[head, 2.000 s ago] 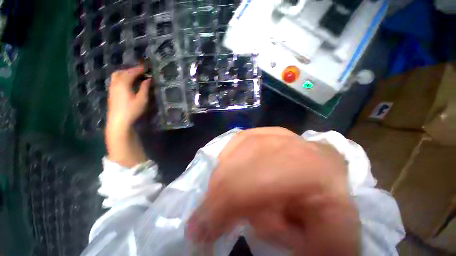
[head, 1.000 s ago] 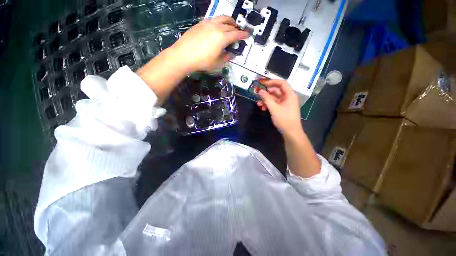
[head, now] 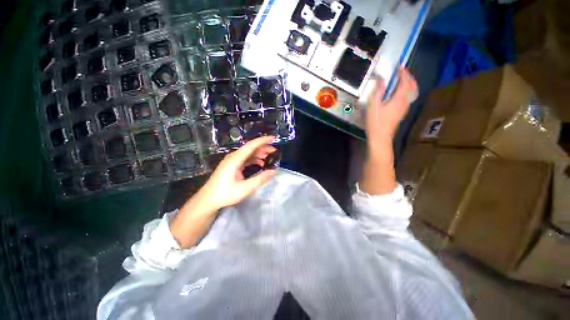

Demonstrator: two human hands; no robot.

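My left hand (head: 234, 178) is in front of the small blister tray and has a small dark housing (head: 272, 159) at its fingertips. My right hand (head: 389, 109) is at the right front corner of the white press machine (head: 253, 50), fingers apart, with nothing visible in it. On the machine bed, a small part with a round centre (head: 298, 42) sits in the left black fixture. The square black nest (head: 354, 66) is beside it. The small clear tray (head: 290, 122) holds dark round parts in its pockets.
A large blister tray (head: 112, 172) with many dark housings lies left. An orange-red stop button (head: 326, 97) and a green button (head: 348, 109) are on the machine front. Cardboard boxes (head: 500, 209) and blue plastic (head: 462, 62) are at right.
My left hand has moved from the fixture back towards my body and now has a dark housing. My right hand has left the button area for the machine's right corner, without its part.
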